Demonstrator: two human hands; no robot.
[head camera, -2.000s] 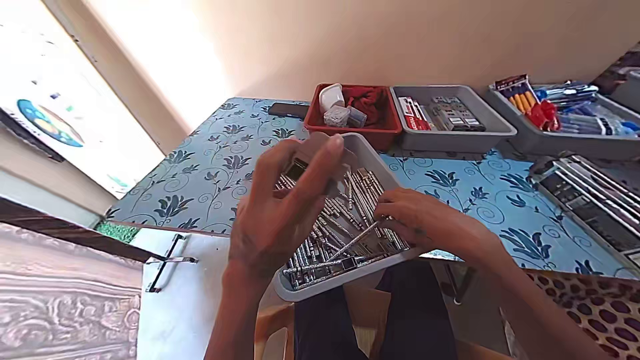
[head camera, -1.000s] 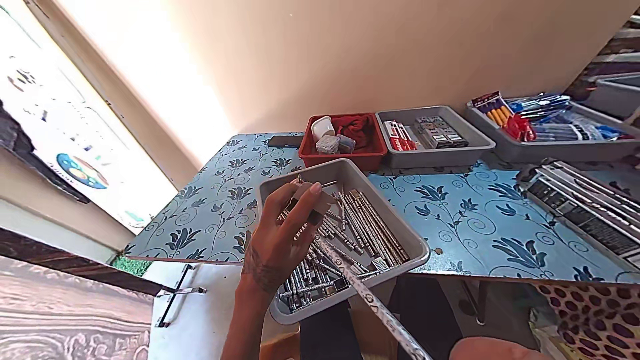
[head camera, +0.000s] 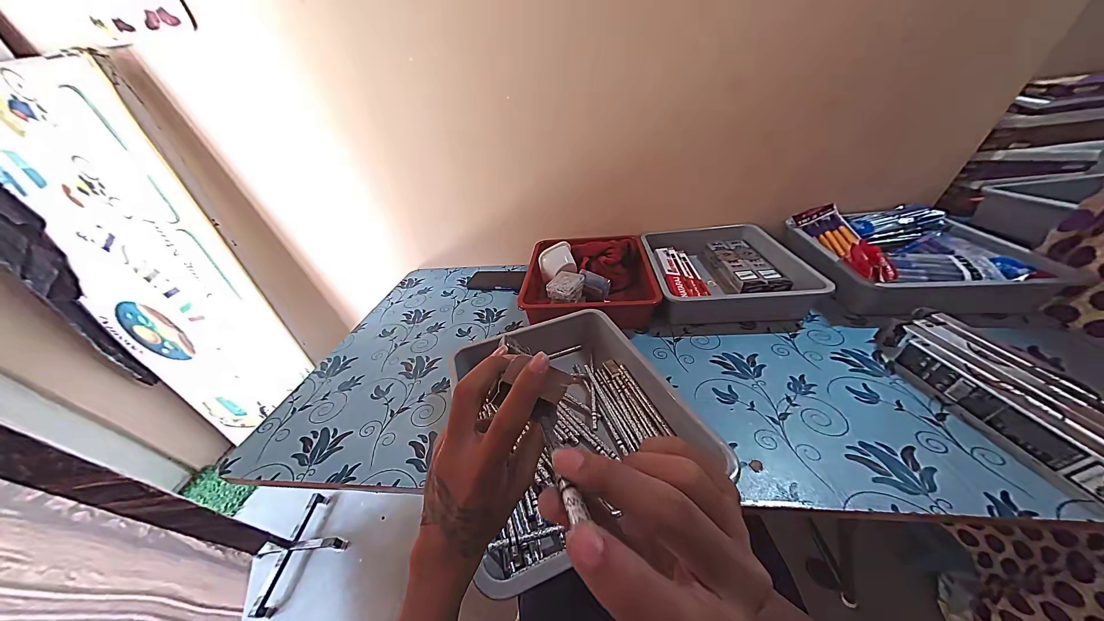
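A grey plastic tray full of patterned pencils reaches over the table's front edge. Above its left part, my left hand grips a small brownish box between thumb and fingers. My right hand, close to the camera, pinches a patterned pencil just below the left hand. The pencil's far part is blurred near the box; whether the two touch, I cannot tell.
Behind the tray stand a red basket with a white container, a grey tray with boxed packs, and another grey tray with pens. Flat packs lie at the right of the flower-patterned table.
Two seconds ago the right hand was among the pencils in the tray. One second ago a long pencil stretched toward the lower right; now the right hand shows in front of the left, pinching a pencil.
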